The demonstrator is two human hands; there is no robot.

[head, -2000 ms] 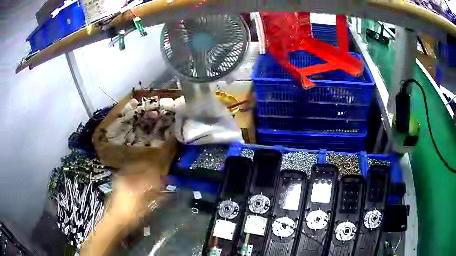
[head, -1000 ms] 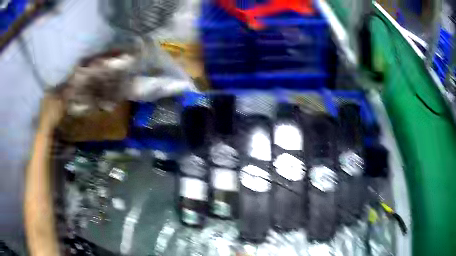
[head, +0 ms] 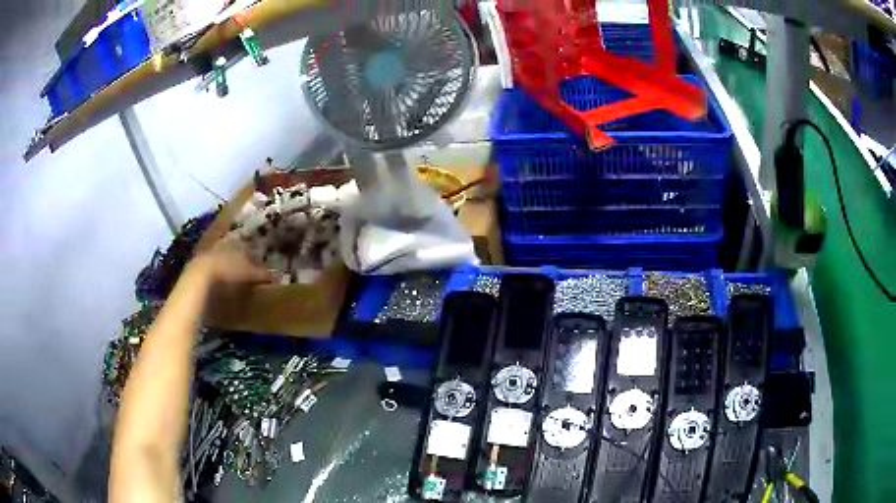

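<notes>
My left hand (head: 236,267) is at the front left rim of the brown parts carton (head: 285,307), its fingers over the white parts with dark wires; the fingers are blurred, and I cannot tell whether they hold anything. My right hand is not in view. Several long black lock panel housings (head: 614,470) lie side by side at the right, each with a round silver-white disc (head: 566,428). The two leftmost have a white module (head: 449,439) below the disc and a small green circuit board (head: 432,483) near the lower end.
Cable-tailed boards (head: 246,393) lie heaped at left. Blue screw bins (head: 634,276) stand behind the housings. A fan (head: 388,74), white plastic bag (head: 403,241) and blue crates (head: 614,187) are behind. Yellow-and-black handles (head: 786,483) lie at lower right. A dark screwdriver (head: 789,192) is by the post.
The left forearm has moved left and the hand now reaches the carton. The heap of cable-tailed boards now spreads further right across the bench. The view swung and came back.
</notes>
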